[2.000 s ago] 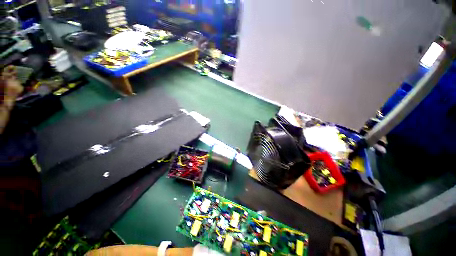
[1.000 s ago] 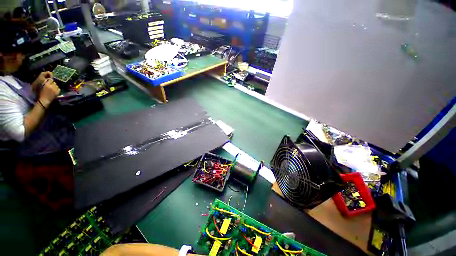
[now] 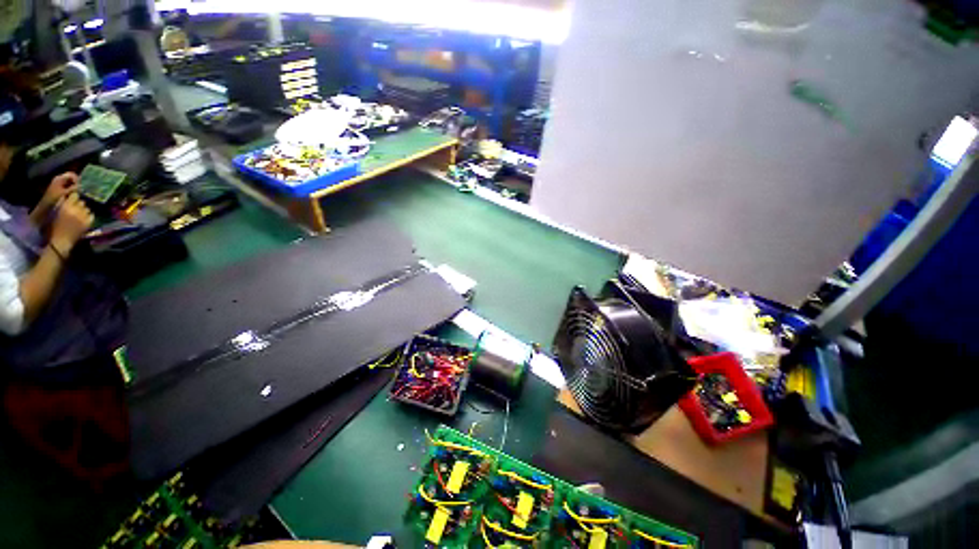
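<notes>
A green populated circuit board panel (image 3: 521, 495) lies at the bottom centre, component side up, cut off by the lower edge. It carries yellow blocks and looping yellow and red wires. A small pale spot shows at its far edge; I cannot tell if it is a fingertip. A sliver of my left forearm and a white band show at the bottom edge, left of the board. My left hand is out of the picture. I cannot make out my right hand. A black bin of red and dark wires (image 3: 432, 375) stands beyond the board, beside a solder wire reel (image 3: 499, 367).
A black fan (image 3: 617, 359) stands upright beyond the board, beside a red parts tray (image 3: 725, 399). A large black sheet (image 3: 279, 322) lies left, with green boards (image 3: 177, 515) below it. A blue parts tray (image 3: 295, 169) stands on a low stand. Another person sits far left, holding a board.
The view has shifted. Compared with two seconds ago, the board appears larger and lower in the picture. The white glove edge beside it has gone out of view, and less of my left forearm shows.
</notes>
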